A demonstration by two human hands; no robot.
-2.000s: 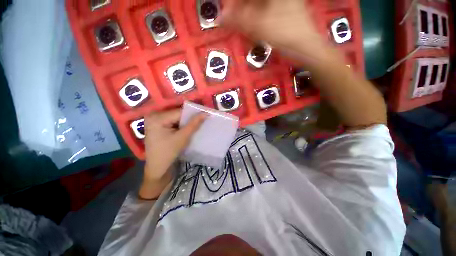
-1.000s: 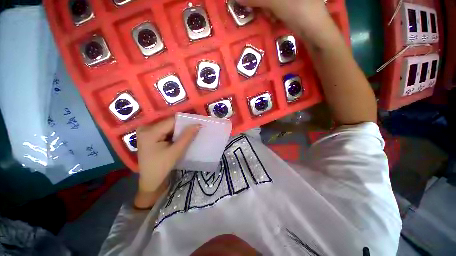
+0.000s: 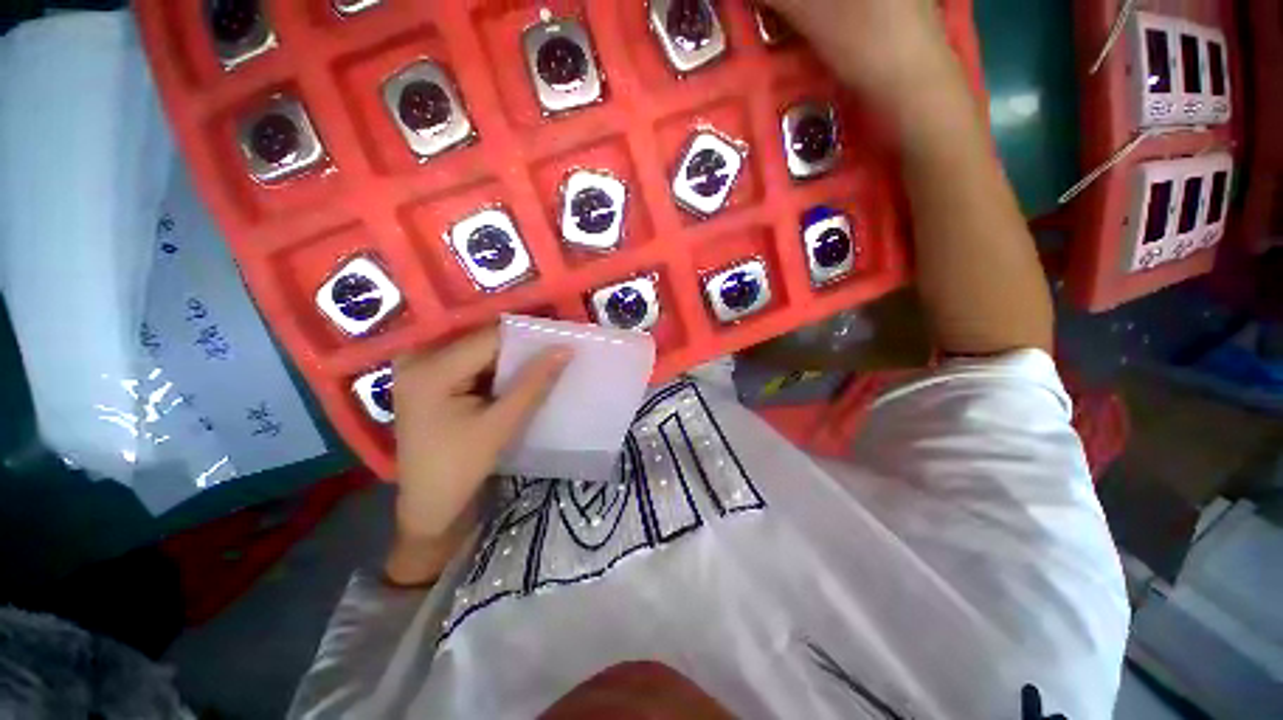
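The red parts tray point(image 3: 471, 169) tilts across the view, with square metal-rimmed parts lying in its pockets. Parts in the nearer rows, such as one square part point(image 3: 594, 210), show a white surround; farther ones look darker. One blue-marked part point(image 3: 830, 246) lies near the tray's right edge. My left hand point(image 3: 448, 429) holds a folded white sticker sheet point(image 3: 577, 394) between thumb and fingers at the tray's near edge. My right hand point(image 3: 858, 42) is over the tray's far right, at the top edge of the picture; its fingertips are cut off or hidden.
Spare white sheets point(image 3: 78, 253) and a clear plastic bag with blue handwriting point(image 3: 232, 366) lie on the dark green bench at left. Stacked red holders with white panels point(image 3: 1179, 211) stand at right, a pale stick across them. Grey flat pieces point(image 3: 1217, 605) lie at lower right.
My right hand has moved up and right from over the middle pockets. The tray has shifted slightly left in view. My left hand still holds the sheet.
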